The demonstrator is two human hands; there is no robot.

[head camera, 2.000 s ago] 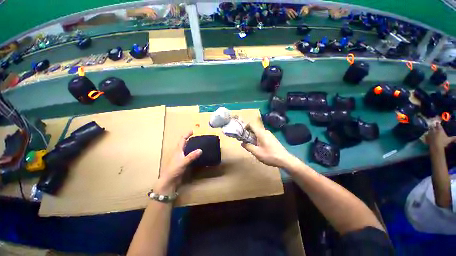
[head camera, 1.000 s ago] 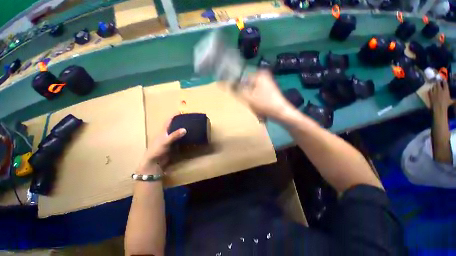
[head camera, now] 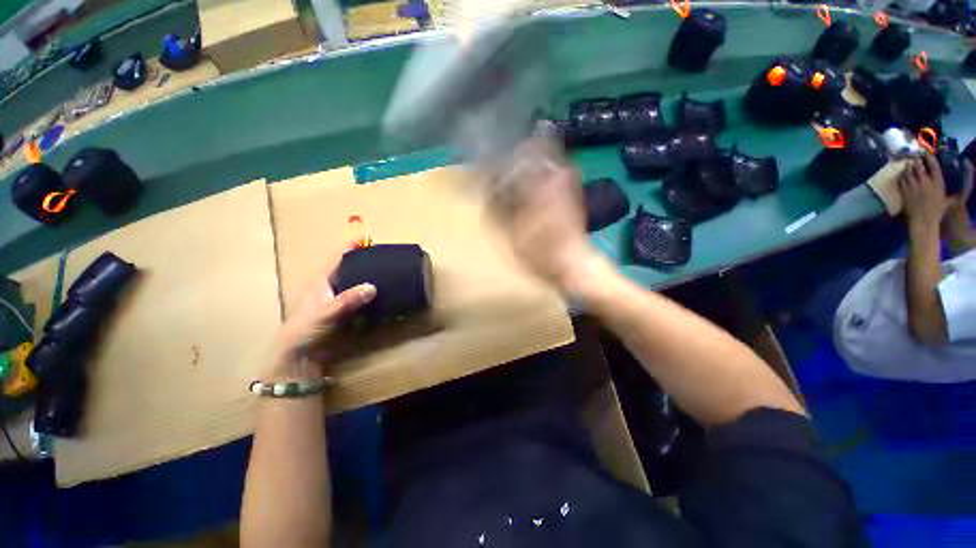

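A black portable speaker [head camera: 387, 280] lies on its side on the cardboard mat [head camera: 482, 310], with an orange strap [head camera: 357, 229] at its back left. My left hand [head camera: 319, 319] holds its left end, thumb on the front. My right hand [head camera: 540, 214] is raised above the mat, to the right of and beyond the speaker, and grips the wrapped mallet [head camera: 460, 91]. The mallet's whitish head is strongly blurred and apart from the speaker. Its handle is mostly hidden in my right hand.
Loose black grille covers [head camera: 660, 238] lie on the green bench at right, others [head camera: 86, 300] on the left cardboard. Speakers [head camera: 698, 41] with orange straps stand along the green conveyor [head camera: 257, 123]. A person in pale clothing [head camera: 904, 316] works at far right. A yellow-green fixture part [head camera: 18, 369] is far left.
My right hand has lifted the mallet from near the speaker to above and beyond it. My left hand stays on the speaker. The camera view has shifted, moving the scene left and partly up.
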